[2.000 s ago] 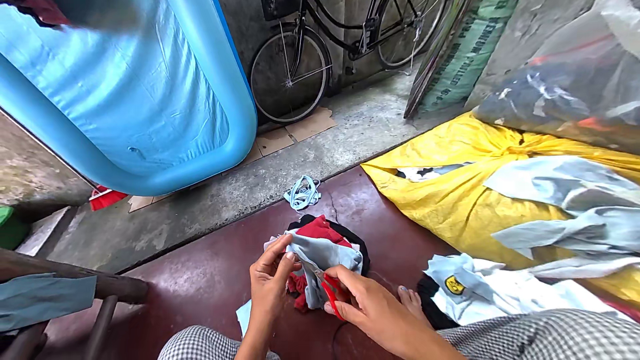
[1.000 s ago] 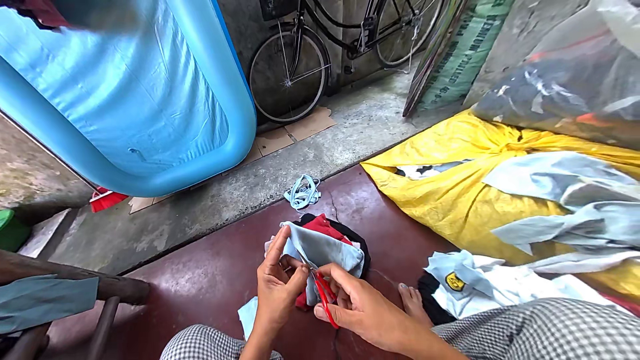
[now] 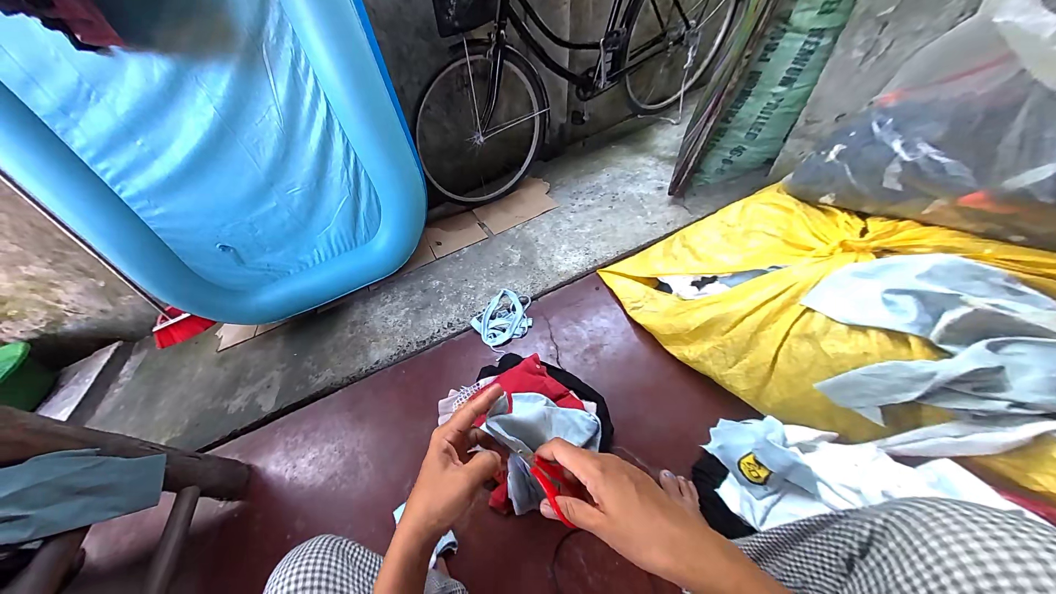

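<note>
Red-handled scissors [image 3: 554,493] are in my right hand [image 3: 619,507], fingers around the loops, blades toward the light-blue cloth. My left hand [image 3: 462,462] is just left of the blades, index finger raised and thumb bent; cloth seems pinched in its lower fingers, though the grip is partly hidden. The light-blue cloth piece [image 3: 540,425] lies between both hands, over a small heap with a red cloth [image 3: 536,379] and a black cloth [image 3: 598,396]. Beyond the heap, a bundle of light-blue fabric strips [image 3: 502,318] lies at the floor's edge.
At right are a tied yellow sack [image 3: 726,330] with pale cloths on it and a white garment with a badge [image 3: 752,469]. A wooden stool [image 3: 198,472] holds blue-grey cloth at left. Behind stand a blue inflatable pool [image 3: 404,190], a red broom [image 3: 181,327] and a bicycle [image 3: 483,124].
Two seconds ago both hands were close together at the cloth. My left hand's index finger has since lifted, and the hands are a little further apart. The scissors remain in my right hand.
</note>
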